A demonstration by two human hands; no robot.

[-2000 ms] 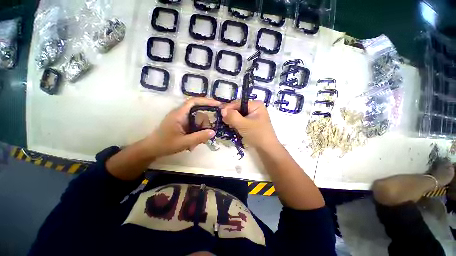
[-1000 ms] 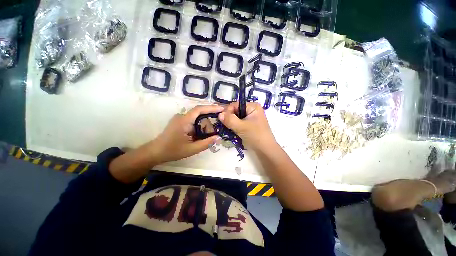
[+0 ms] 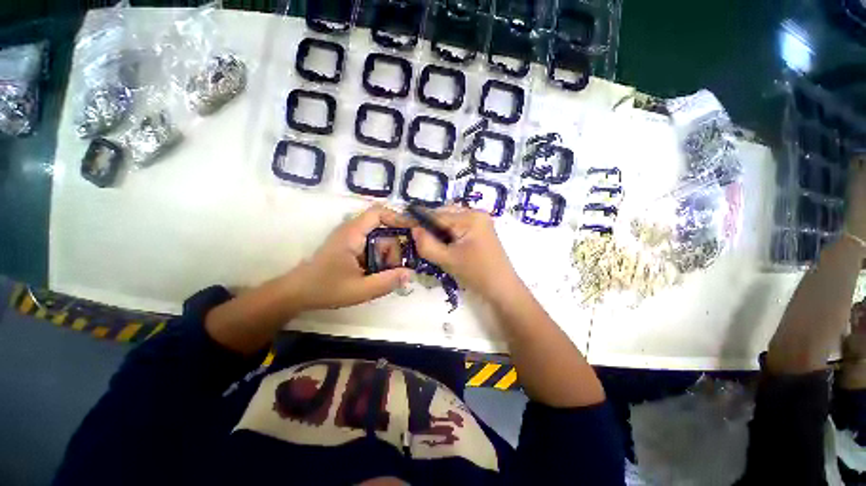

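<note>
My left hand holds a black square frame by its left side, thumb below and fingers above. My right hand is at the frame's right side and grips a dark pen-like tool, which now lies tilted up and to the left. The tool's working tip cannot be made out. Small black parts lie heaped on the bench just under my right hand. Rows of black frames sit in a clear blister tray beyond my hands.
Strip-like black parts lie right of the tray, above a pale loose pile. Clear bags lie farther right. Bags of silvery parts and a single frame are at upper left. Another person's arm is at the right edge.
The tool has tipped from nearly upright to slanting left. The view has shifted slightly, so the tray shows lower. The other person's arm has moved up and to the right.
</note>
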